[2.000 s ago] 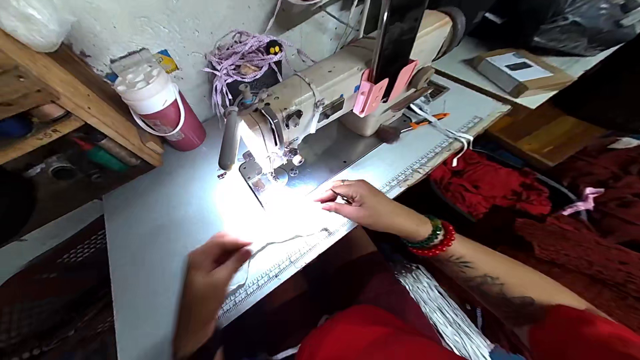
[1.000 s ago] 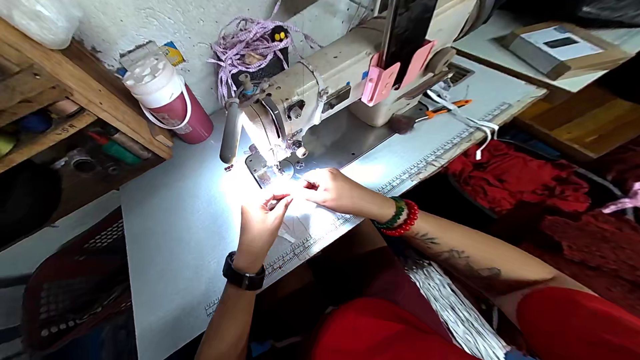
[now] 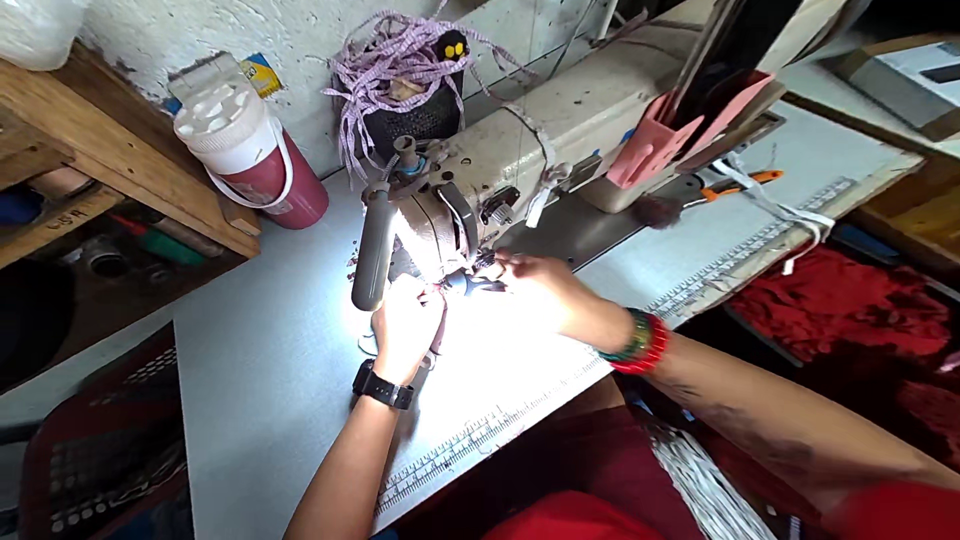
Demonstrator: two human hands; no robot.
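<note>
Both my hands are at the needle end of a beige sewing machine (image 3: 577,105), under its bright lamp (image 3: 373,251). My left hand (image 3: 409,319), with a black watch at the wrist, is just below the lamp, its fingertips pinched near the needle area; what lies between them is washed out by glare. To its right, my right hand (image 3: 536,289) has its fingers bent against the small parts at the front of the machine head, beside a dark, pointed piece (image 3: 480,285). Whether it grips that piece is unclear. Red and green beads circle the right wrist.
Behind the machine head, a dark mesh basket (image 3: 416,124) holds lilac strips. A maroon jug (image 3: 259,165) stands near the wooden shelf (image 3: 135,165). An orange-handled tool (image 3: 742,185), a brush (image 3: 660,210) and white tape (image 3: 784,206) lie at the right. Printed rulers (image 3: 450,450) edge the table.
My left hand has come from the table's front left up to the needle area. My right hand has moved up from the table to the front of the machine head. The view is closer.
</note>
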